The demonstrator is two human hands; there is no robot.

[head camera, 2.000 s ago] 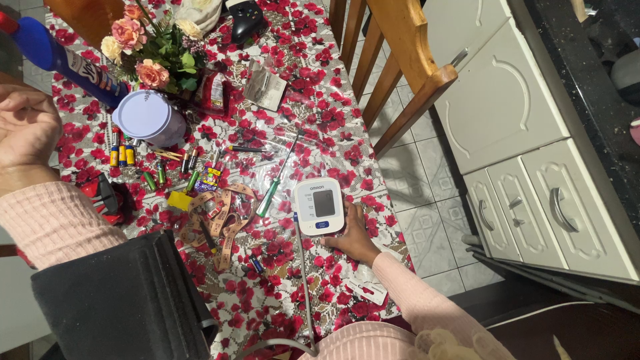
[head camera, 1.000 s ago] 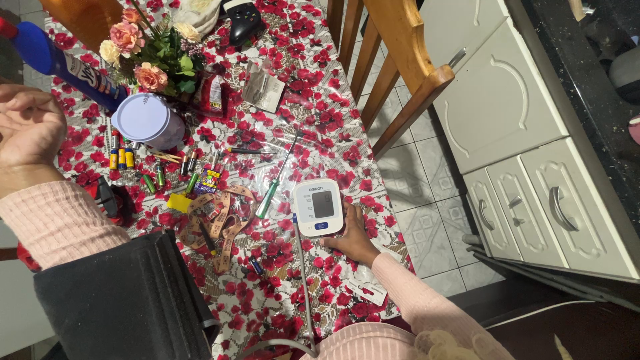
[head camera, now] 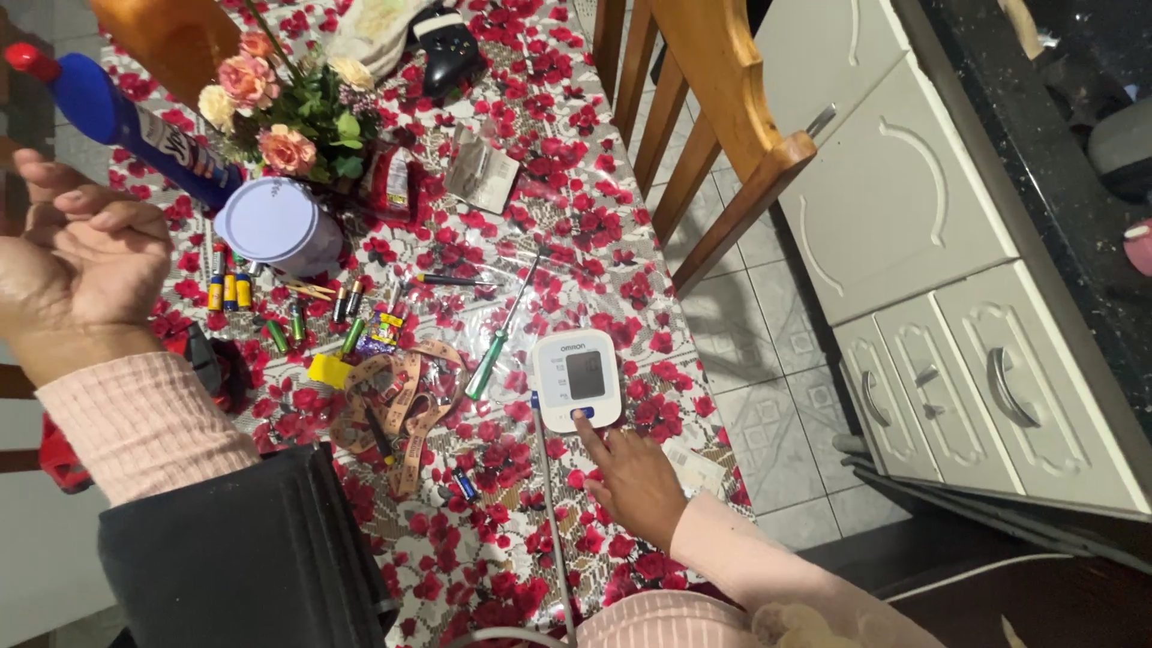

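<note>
A white Omron blood pressure monitor (head camera: 577, 382) lies on the flowered tablecloth. My right hand (head camera: 634, 477) rests below it, the index fingertip on its blue button; the hand holds nothing. From the monitor's left side a grey air tube (head camera: 551, 508) runs down toward my body. A black arm cuff (head camera: 238, 549) is wrapped around my left arm over the pink sleeve. My left hand (head camera: 90, 252) is raised at the left, palm up and empty, fingers loosely curled. Left of the monitor are a green-handled screwdriver (head camera: 486, 364) and a coiled tape measure (head camera: 409, 396).
Several batteries (head camera: 230, 292), a yellow block (head camera: 330, 370) and a lidded lilac tub (head camera: 281, 225) stand or lie at the left. Behind them are artificial flowers (head camera: 288, 148) and a blue bottle (head camera: 153, 135). A wooden chair (head camera: 720, 135) stands beyond the table's right edge, near white cabinets (head camera: 900, 189).
My right hand has moved from the monitor's lower right edge to its blue button, with the index finger extended. The left arm stays raised in the cuff.
</note>
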